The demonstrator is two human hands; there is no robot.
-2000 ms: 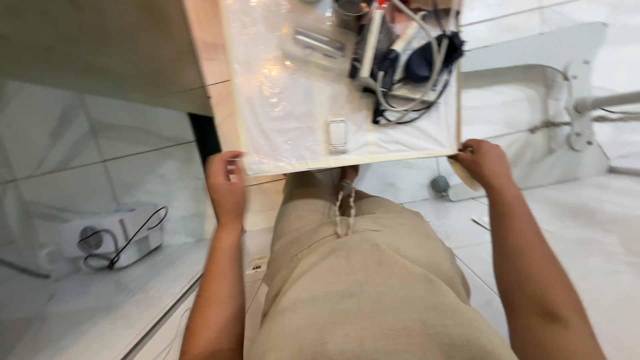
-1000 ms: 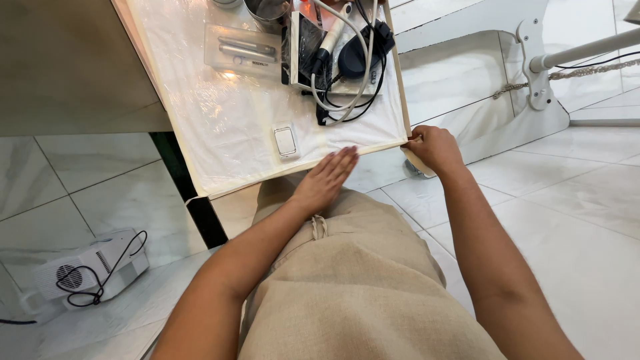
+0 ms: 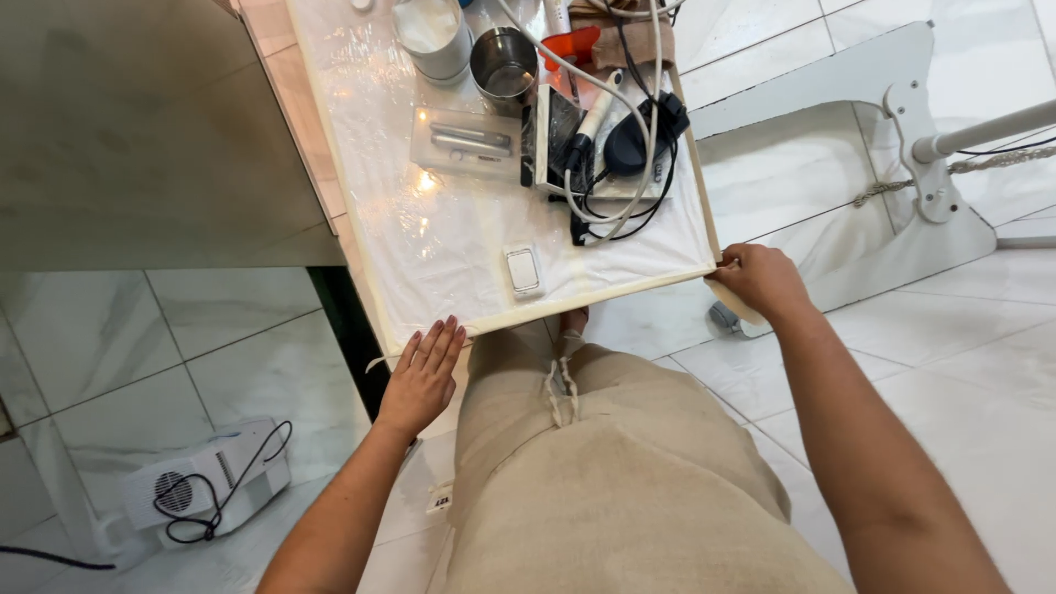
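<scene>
A table [image 3: 445, 223] covered with white sheeting and clear plastic film has cream masking tape [image 3: 586, 299] along its near edge. My left hand [image 3: 423, 375] lies flat, palm down, on the taped edge near the left corner, its fingers nearly together and holding nothing. At the near right corner, my right hand [image 3: 763, 280] pinches a roll of masking tape [image 3: 733, 302], which is partly hidden by the fingers. On the sheeting near the taped edge lies a small white rectangular case [image 3: 523, 271].
Farther back stand a metal cup [image 3: 504, 66], a white tub [image 3: 433, 37], a clear box with metal tools [image 3: 468, 142] and a tangle of cables with a black device [image 3: 635, 144]. A white fan-like appliance [image 3: 206, 487] sits on the floor at left; a metal stand base [image 3: 932, 157] is at right.
My left hand has slid left along the taped edge, from near its middle to near the left corner. My right hand stays at the right corner.
</scene>
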